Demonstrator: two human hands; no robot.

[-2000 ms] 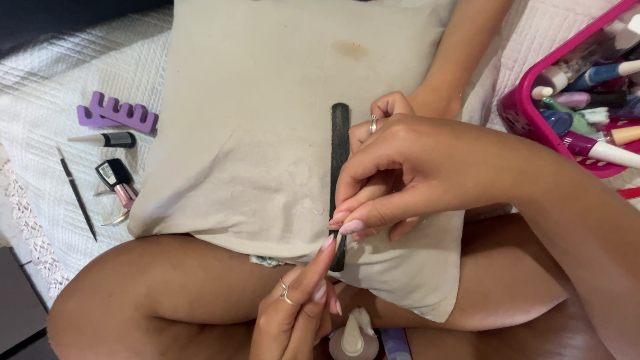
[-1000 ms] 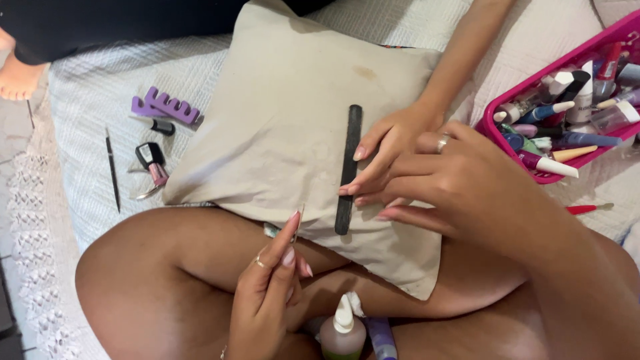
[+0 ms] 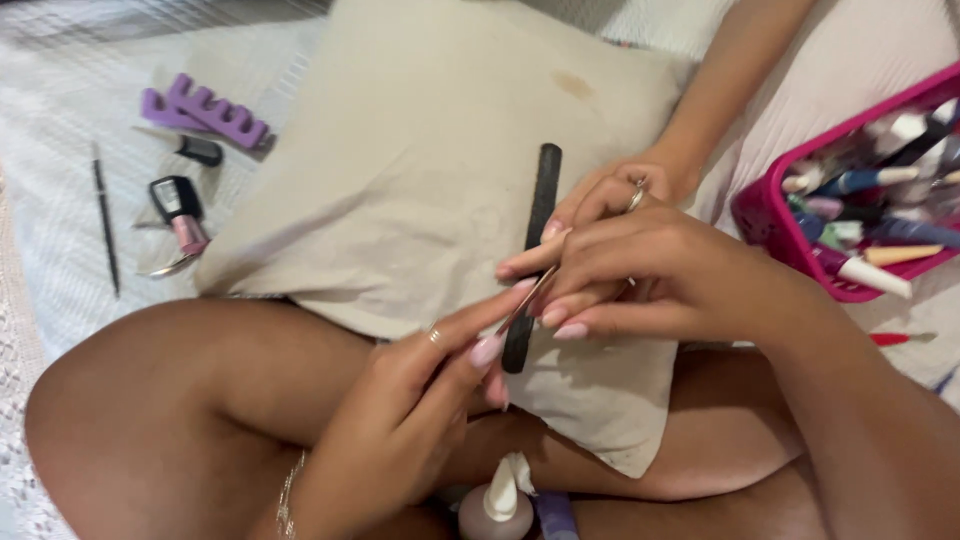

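Observation:
My left hand (image 3: 420, 390), with a ring and a bracelet, pinches a thin metal manicure tool (image 3: 527, 301) between thumb and index finger. The tool slants up to the fingers of another person's hand (image 3: 667, 169), which reaches in from the top right. Wrapped over that person's fingers is my right hand (image 3: 660, 270), its ring finger area partly hiding them and the tool's tip. Beneath the hands, a black nail file (image 3: 546, 187) lies lengthwise on a beige pillow (image 3: 420, 165), which rests across bare legs.
At left on the white bedspread lie purple toe separators (image 3: 217, 112), a black brush cap (image 3: 200, 150), a pink nail polish bottle (image 3: 187, 231) and a thin dark brush (image 3: 105, 217). A pink basket (image 3: 780, 232) of polishes stands at right. A pump bottle (image 3: 496, 514) sits at the bottom.
One second ago my left hand held the tool lower left, apart from the other person's hand; now it is up against those fingers. My right hand has closed around them.

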